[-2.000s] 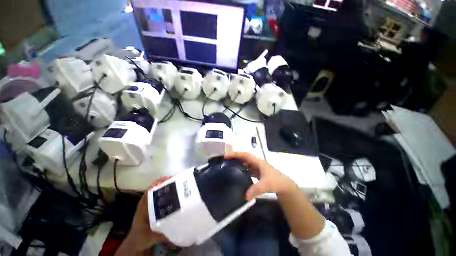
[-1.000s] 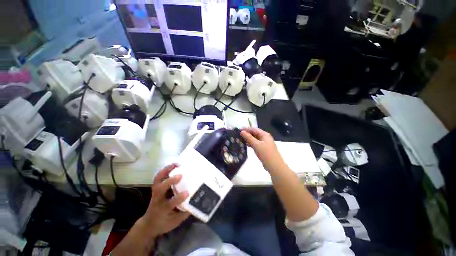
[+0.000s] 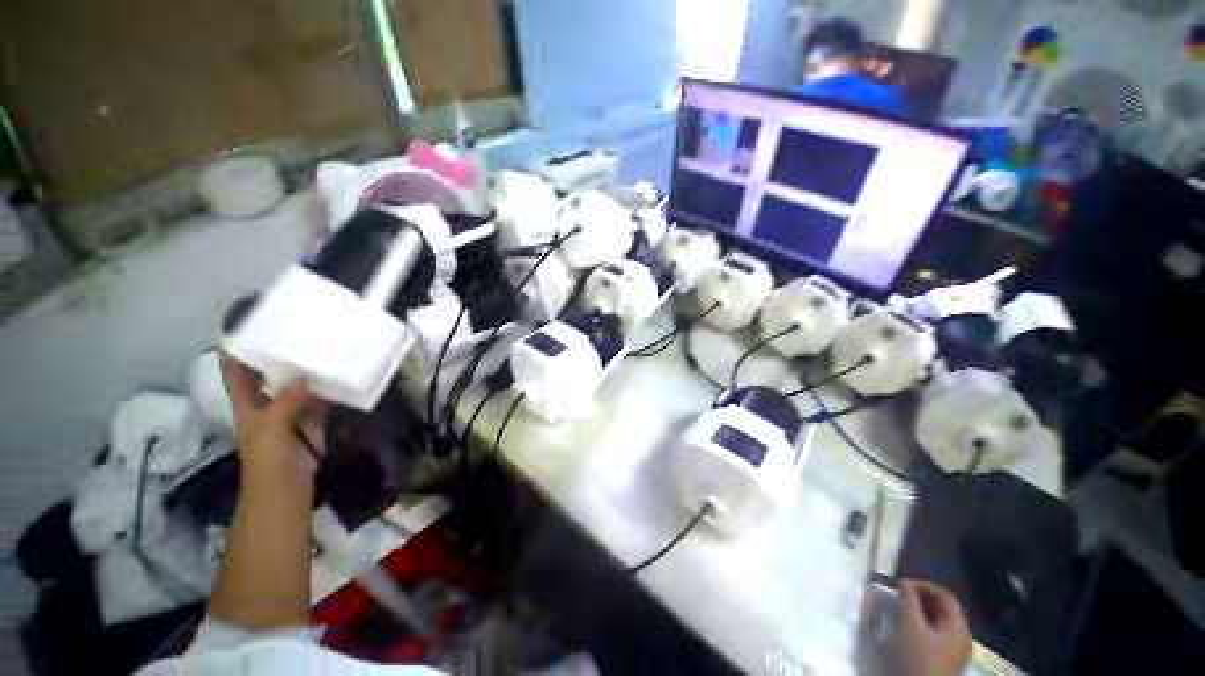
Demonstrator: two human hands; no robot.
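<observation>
My left hand [image 3: 271, 403] grips a white security camera [image 3: 324, 333] by its housing, raised at the left. The camera's black ball points up and right, and its white antenna shows beside it. My right hand [image 3: 933, 629] is low at the right, over the table by the mouse pad [image 3: 985, 555]. A small dark piece is at its fingertips; blur hides whether the fingers grip it. Another white camera with a black ball [image 3: 743, 462] stands on the table, its black lead running to the front edge.
Rows of white cameras [image 3: 806, 314] with black leads stand before the monitor [image 3: 813, 178]. More white cameras [image 3: 156, 436] lie low at the left. A red thing [image 3: 410, 594] is below the table edge. A person in blue [image 3: 852, 82] is behind the monitor.
The view has turned left. My left hand has carried the camera up and left, away from the table's front. My right hand has left the camera's ball and moved beside the mouse pad.
</observation>
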